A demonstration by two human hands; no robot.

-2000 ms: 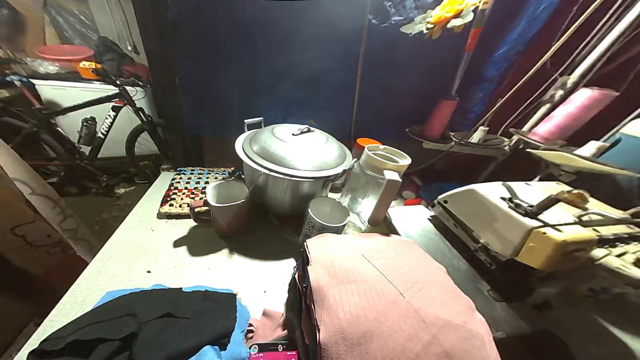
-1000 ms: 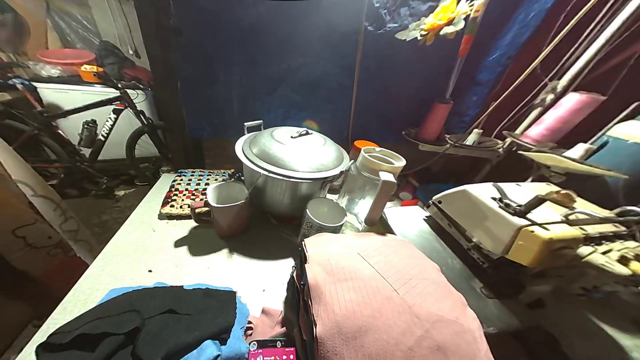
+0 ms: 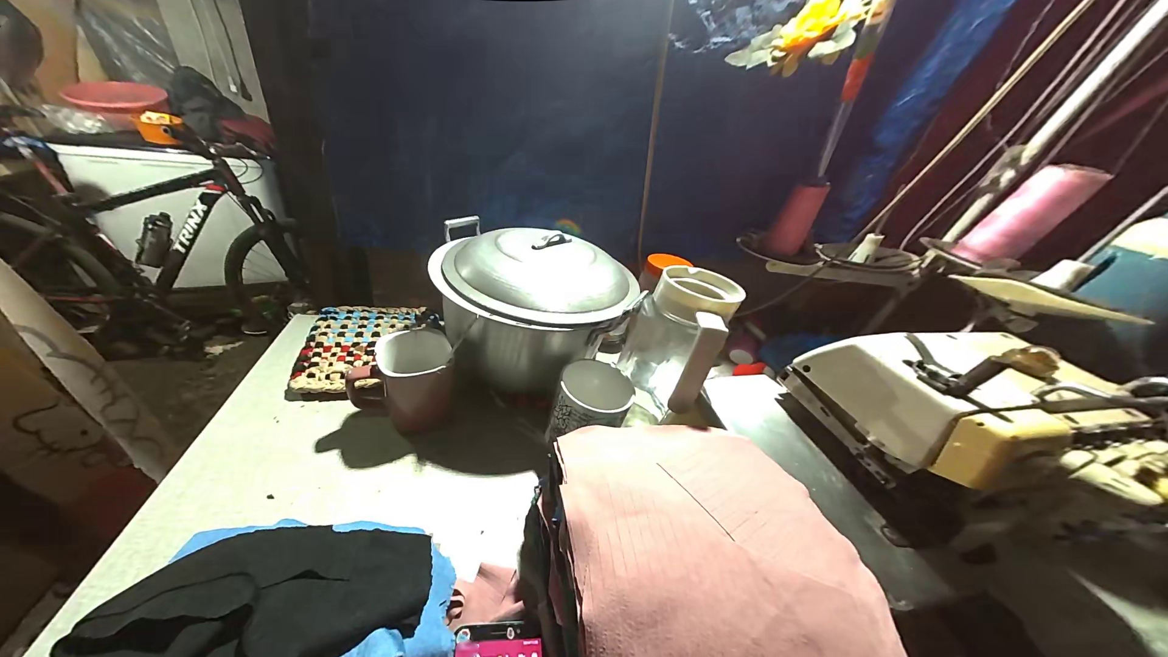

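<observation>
Neither my left hand nor my right hand shows in the head view. A stack of cut pink fabric pieces (image 3: 712, 547) lies at the bottom centre, with darker layers along its left side. Left of it, black fabric (image 3: 274, 593) rests over blue fabric (image 3: 441, 584). Between the two piles, the top of a smartphone (image 3: 497, 643) with a lit pink screen shows at the bottom edge. Behind the pink stack stand a patterned cup (image 3: 593, 401), a brown mug with a pale inside (image 3: 420, 392) and a lidded aluminium pot (image 3: 538, 301).
A clear pitcher (image 3: 662, 342) stands right of the pot, and a woven mat (image 3: 351, 351) lies left of it. On the right is an industrial sewing machine (image 3: 912, 392), below pink thread cones (image 3: 1031, 214). A bicycle (image 3: 192, 228) stands beyond the table's left edge.
</observation>
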